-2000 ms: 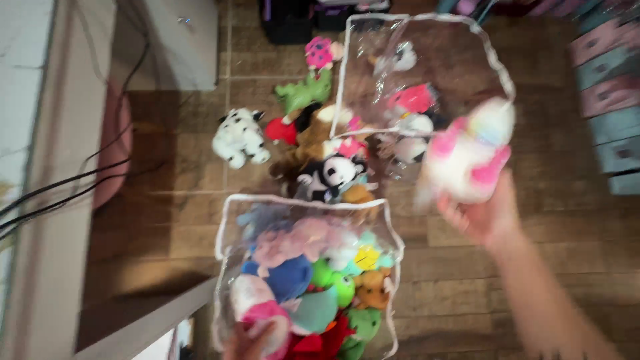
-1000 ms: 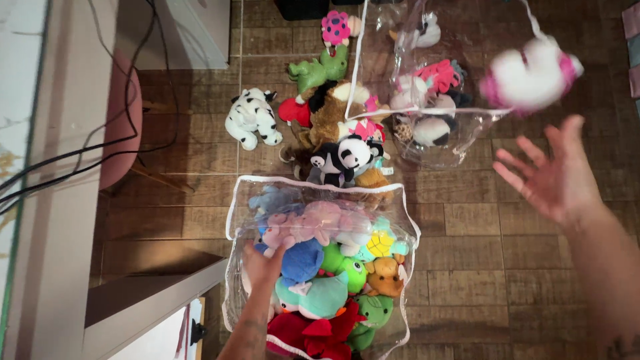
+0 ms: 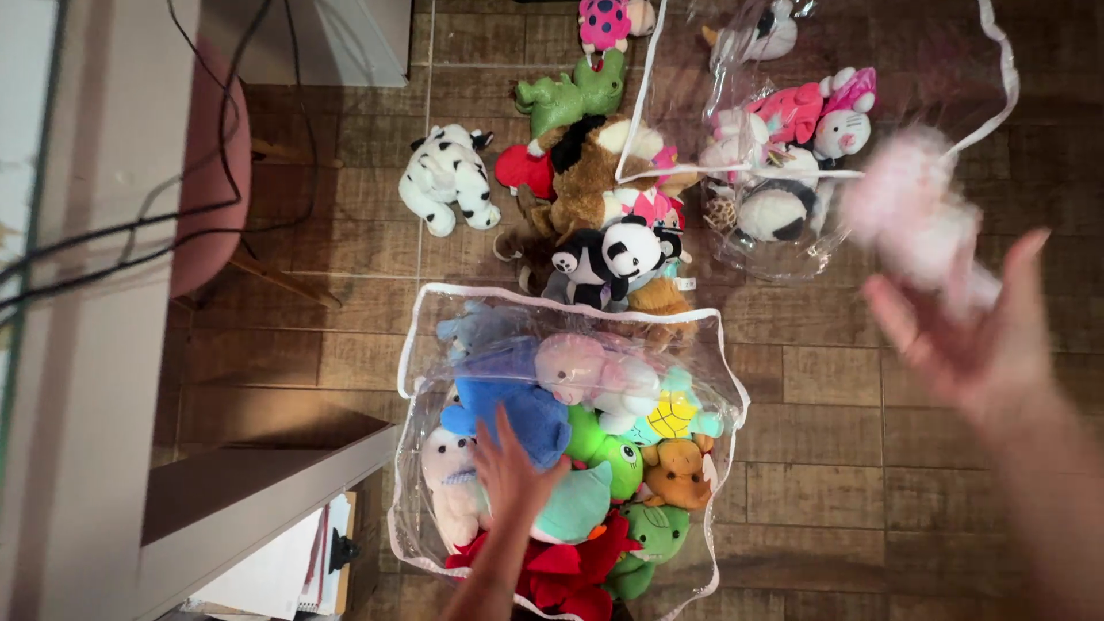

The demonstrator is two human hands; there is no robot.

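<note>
A blurred pink and white plush toy is just above the spread fingers of my right hand; whether they touch it is unclear. My left hand lies with fingers apart over the filled clear plastic bag, touching or close to a blue plush. Around it in that bag are a white plush, a teal and white plush, a turtle plush and a red plush. A second clear bag, with white trim, holds several plush toys at the upper right.
Between the bags lie a panda plush, a brown plush and a green plush on the wood-look floor. A spotted dog plush is to their left. Black cables hang before a pink stool.
The white and pink plush in or near my right hand earlier is out of view; a different pink one is there now. My left hand has moved from the pink plush toward the blue one.
</note>
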